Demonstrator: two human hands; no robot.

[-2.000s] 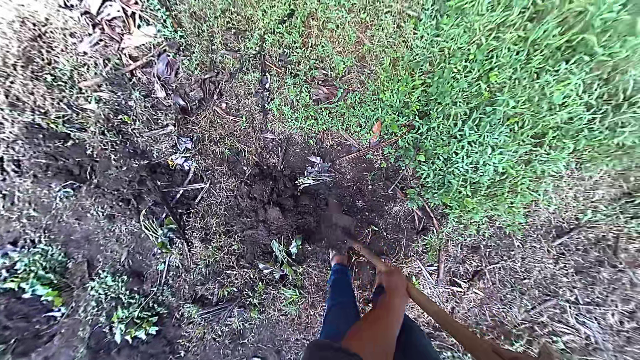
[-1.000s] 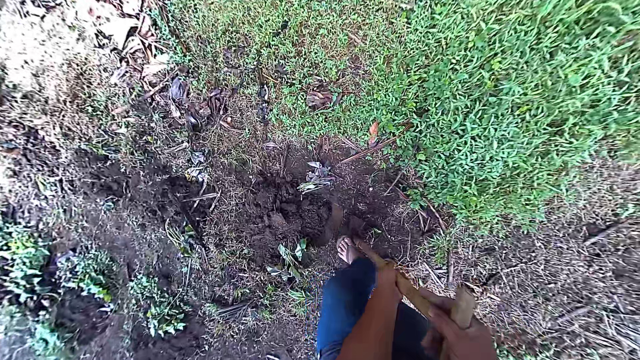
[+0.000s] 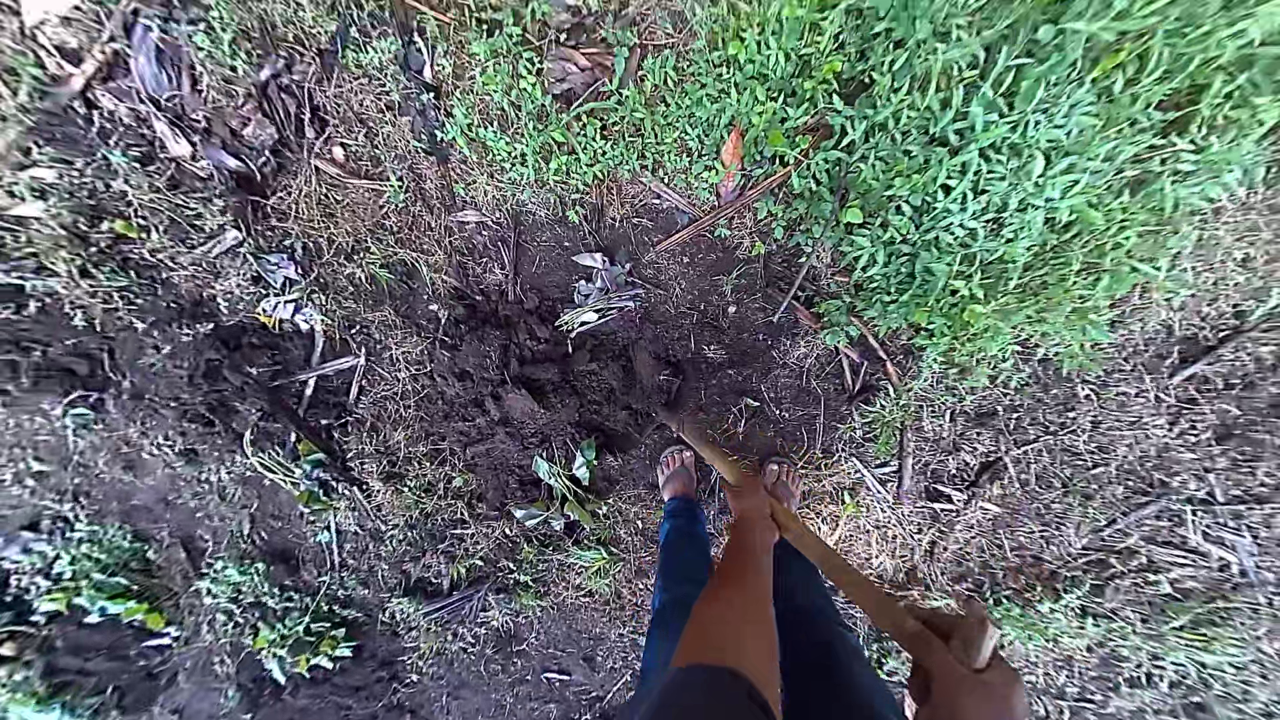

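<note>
A long wooden handle [image 3: 840,572] runs from the lower right up to the dark dug soil [image 3: 540,390]. My left hand [image 3: 750,497] is closed around its middle, in front of my feet. At the lower right my right hand [image 3: 965,670] grips the rear part, beside a short wooden stub that sticks out. The tool's head lies at the loose soil and is too dark to make out. A wilted bunch of leaves [image 3: 600,290] lies on the soil just beyond, and a leafy green cutting [image 3: 565,490] lies left of my feet.
Dense green weeds [image 3: 980,180] cover the upper right. Dry stalks [image 3: 735,210] and an orange leaf [image 3: 732,160] lie at their edge. Low leafy plants [image 3: 280,620] stand at the lower left. My feet [image 3: 677,473] in sandals are close to the dug soil. Dry litter covers the right side.
Both feet now show side by side, where one foot showed a second ago. The handle and my hands have shifted, with both hands still on the handle.
</note>
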